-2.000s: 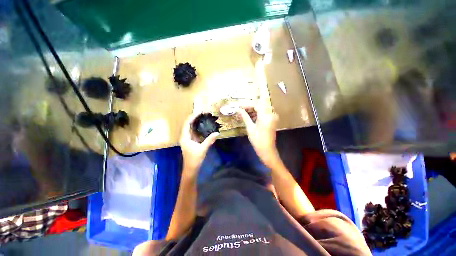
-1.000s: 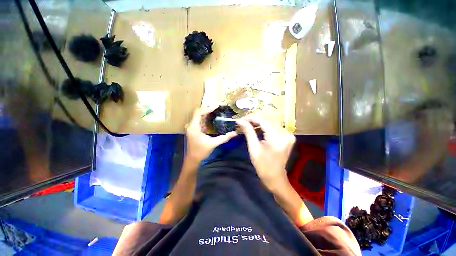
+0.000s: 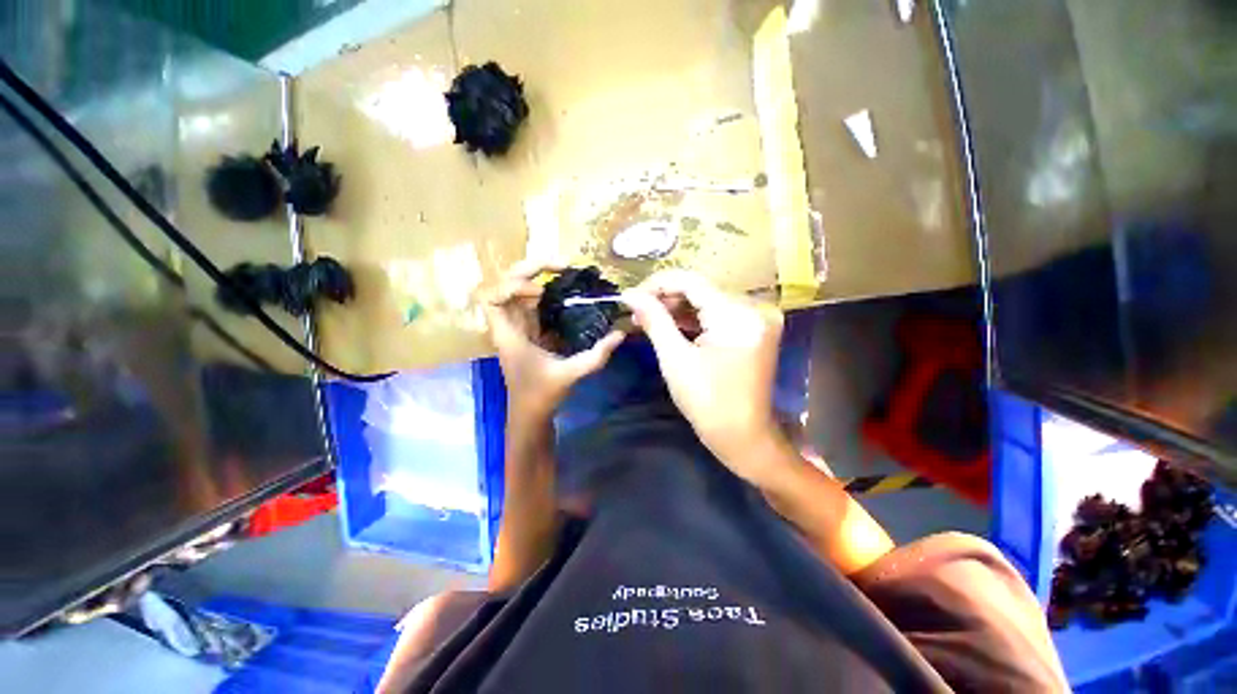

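My left hand point(image 3: 536, 359) holds a black spiky hair piece point(image 3: 581, 309) at the bench's front edge. My right hand point(image 3: 712, 346) holds a thin pale applicator stick point(image 3: 593, 300) like a pencil, its tip over the hair piece. A dark brown part point(image 3: 682, 315) shows partly behind my right fingers; I cannot tell how it is held. A small white oval glue dish point(image 3: 644, 240) lies on the stained patch just behind the hands.
A spiky hair piece point(image 3: 486, 109) stands at the back; two dark clumps point(image 3: 309, 180) point(image 3: 318, 282) sit at the left by a black cable point(image 3: 177, 259). A white cone point(image 3: 861, 132) lies right of yellow tape point(image 3: 783, 163). Blue bins point(image 3: 491, 461) point(image 3: 1024, 475) flank me; the right holds dark parts point(image 3: 1137, 545).
Since two seconds ago, the stick has come from beside the dish to over the hair piece. Over the last second it stays there, while the camera view has shifted and tilted.
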